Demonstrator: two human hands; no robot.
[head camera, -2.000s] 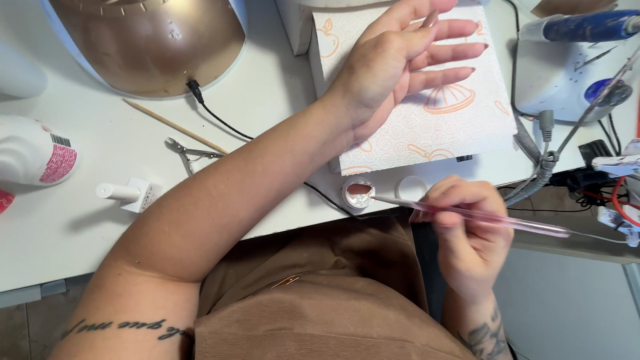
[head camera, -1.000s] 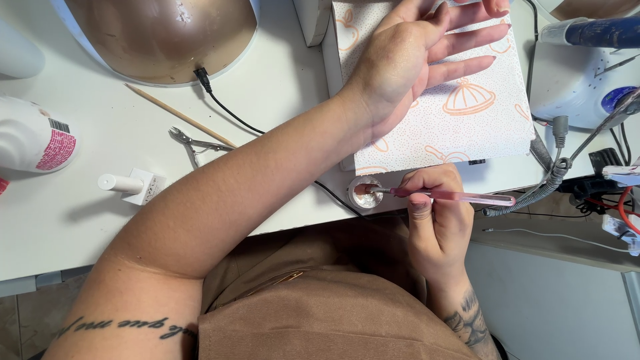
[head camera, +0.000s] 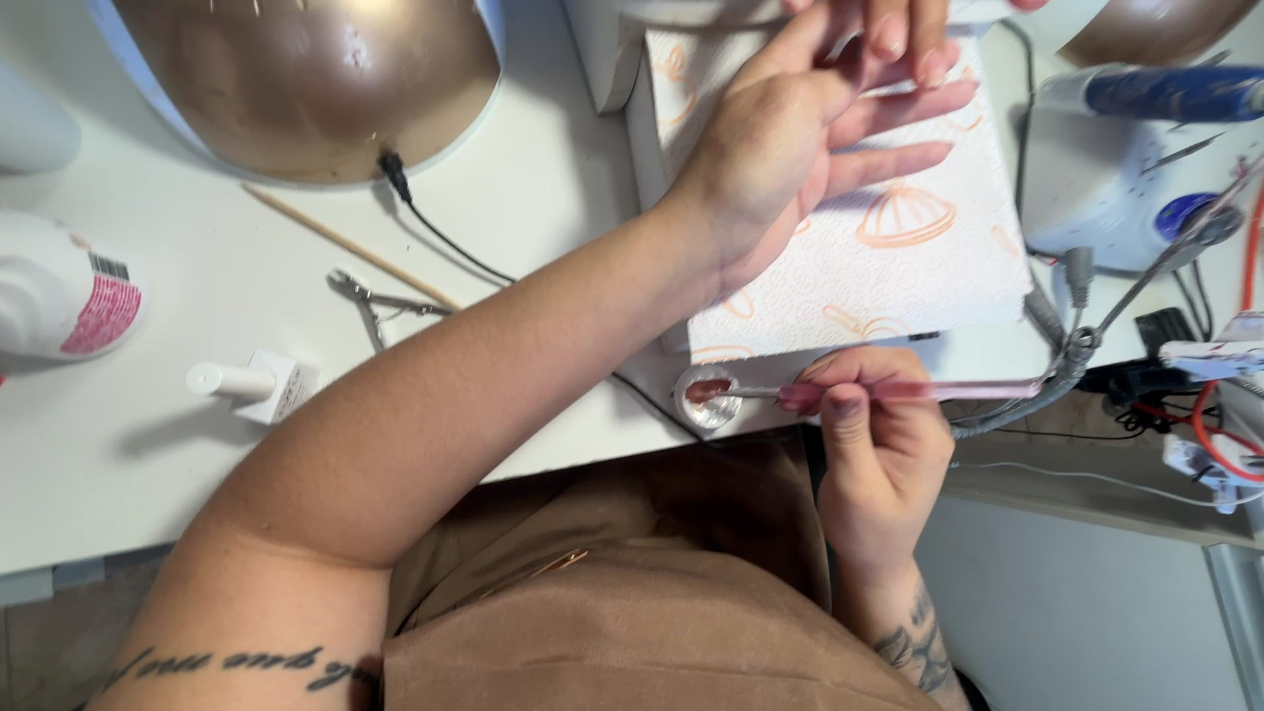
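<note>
My right hand (head camera: 874, 425) grips a nail brush with a pink handle (head camera: 958, 390). Its tip is in a small round pot (head camera: 707, 397) of pinkish-brown product near the table's front edge. My left hand (head camera: 780, 148) rests palm up over a printed paper towel (head camera: 918, 286). Another person's fingers (head camera: 908, 39) lie at my left fingers, at the top of the view. Whether my left fingers hold them is hard to see, as the hands overlap.
A gold-toned nail lamp (head camera: 316, 89) stands at the back left. Near my left forearm lie a wooden stick (head camera: 346, 242), cuticle nippers (head camera: 380, 301), and a white polish bottle (head camera: 257, 385). A white pump bottle (head camera: 59, 286) stands far left. Cables (head camera: 1076, 346) and a blue-handled tool (head camera: 1170, 94) are at right.
The other person's fingers now show more at my left hand. My right hand has kept the brush tip at the pot, with its handle now lying more level.
</note>
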